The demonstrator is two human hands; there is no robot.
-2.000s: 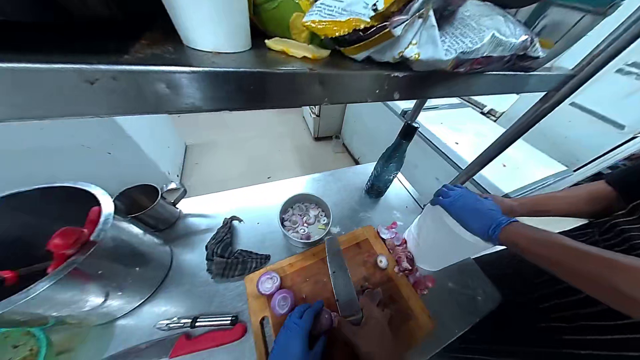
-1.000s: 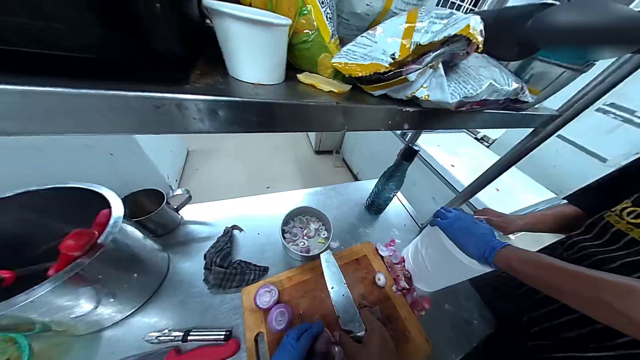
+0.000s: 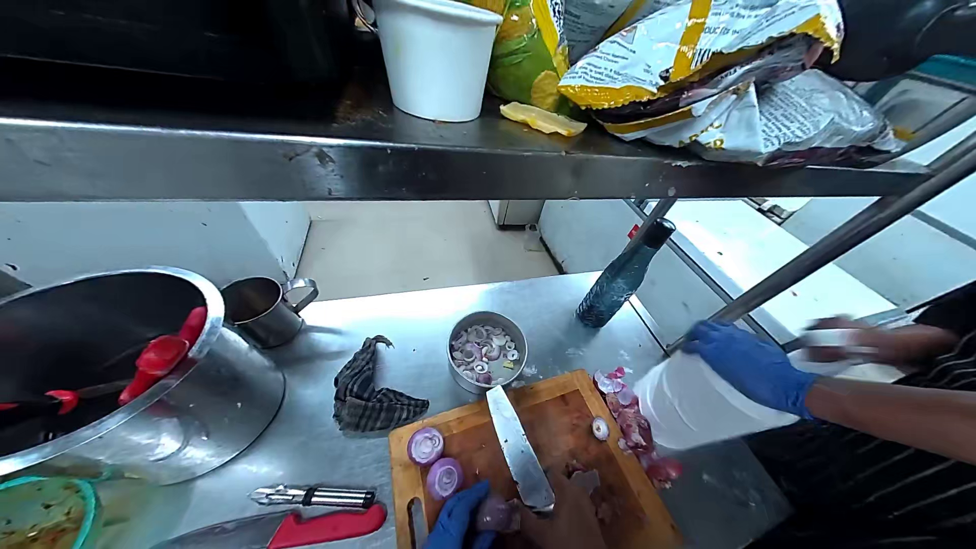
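My left hand (image 3: 460, 518), in a blue glove, holds a red onion (image 3: 497, 512) at the near edge of a wooden cutting board (image 3: 526, 396). Beside it my bare right hand (image 3: 568, 509) grips a kitchen knife (image 3: 520, 450), whose broad blade points away over the board. Its handle is hidden by the hand. Two cut red onion halves (image 3: 444, 478) lie at the board's left, and a small onion slice (image 3: 600, 428) near its right edge. Just beyond the board stands a round metal bowl (image 3: 488, 324) holding sliced onion.
At right, a co-worker's gloved hand (image 3: 743, 366) holds a white bucket (image 3: 686, 408) beside onion peels (image 3: 634, 427). A dark bottle (image 3: 625, 276), cloth (image 3: 374, 396), peeler (image 3: 313, 496), red-handled knife (image 3: 328, 526), metal mug (image 3: 263, 309) and large pot (image 3: 252, 389) surround the board. A steel shelf (image 3: 457, 171) crosses above.
The knife blade has tilted further left at its tip since the first frame. The co-worker's bare hand has moved away from the gloved one.
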